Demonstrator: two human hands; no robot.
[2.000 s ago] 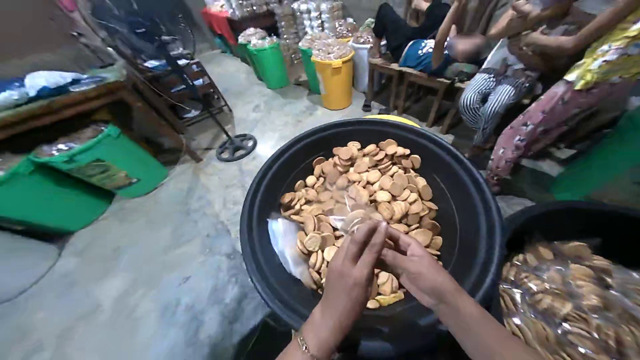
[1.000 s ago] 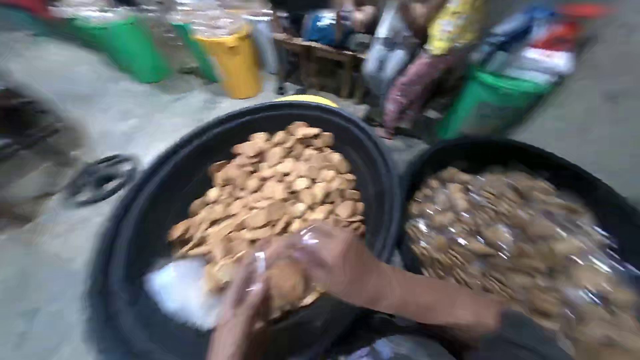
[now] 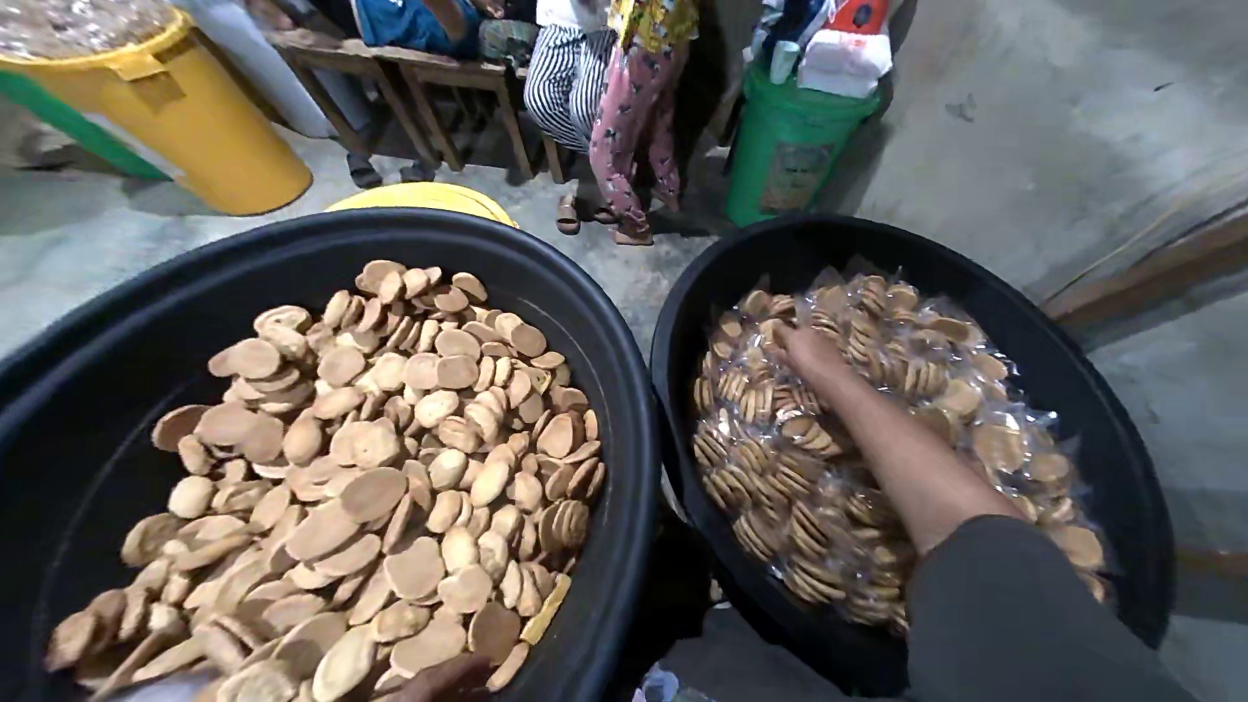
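Observation:
Loose round, flat biscuits [image 3: 370,497] lie heaped in a large black plastic tub [image 3: 609,487] on the left. Clear plastic bags of biscuits [image 3: 780,468] fill much of a second black tub [image 3: 1121,429] on the right. My right hand [image 3: 804,346] reaches into this second tub and touches the bags near its far left side; its fingertips are hidden, so its grip is unclear. Only a dark, blurred part of my left hand [image 3: 448,678] shows at the bottom edge, by the loose biscuits. Some whitish plastic [image 3: 166,688] lies at the bottom left.
Beyond the tubs stand a yellow bin [image 3: 219,127] of bagged goods, wooden benches [image 3: 448,88] and a green bin [image 3: 795,146] with things on top. People sit or stand by the benches, one in pink patterned trousers [image 3: 634,136]. A yellow rim [image 3: 429,195] shows behind the left tub.
My hands were together over the loose biscuits; my right hand is now among the bags in the right tub, and my left is mostly out of view. The view has swung right.

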